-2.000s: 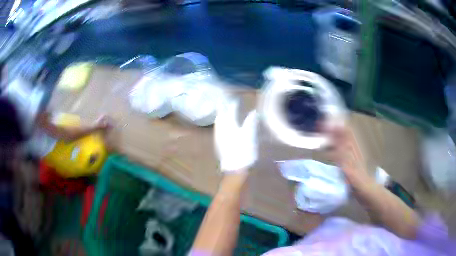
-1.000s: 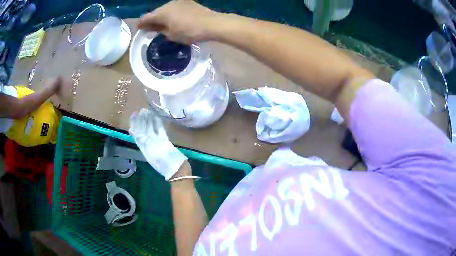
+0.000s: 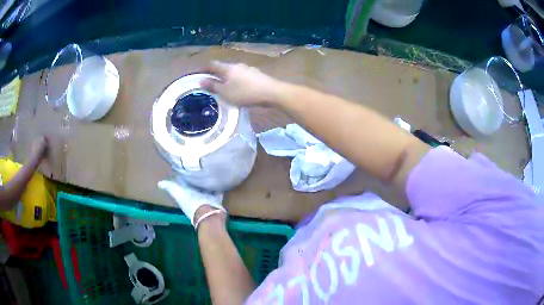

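A round white-and-clear kettle body (image 3: 229,164) sits on the cardboard-covered bench, tilted towards me. A white ring collar (image 3: 164,122) with a dark centre is on its top. My right hand (image 3: 241,84), bare, lies on the collar's upper right rim with its fingertips near the dark centre. My left hand (image 3: 192,198), in a white glove, is against the lower side of the body, thumb out to the left; its other fingers are partly hidden by the body. A crumpled white cloth (image 3: 316,164) lies right of the body.
A green crate (image 3: 179,250) with white collar parts (image 3: 146,280) stands below the bench edge. White bowls with clear hoops stand at left (image 3: 92,89) and right (image 3: 475,102). Another person's arm (image 3: 24,176) reaches in at left. A dark tool (image 3: 430,139) lies at right.
My left hand has come from beside the body to its lower side. My right hand has shifted along the collar from its upper left to its upper right. The view has shifted.
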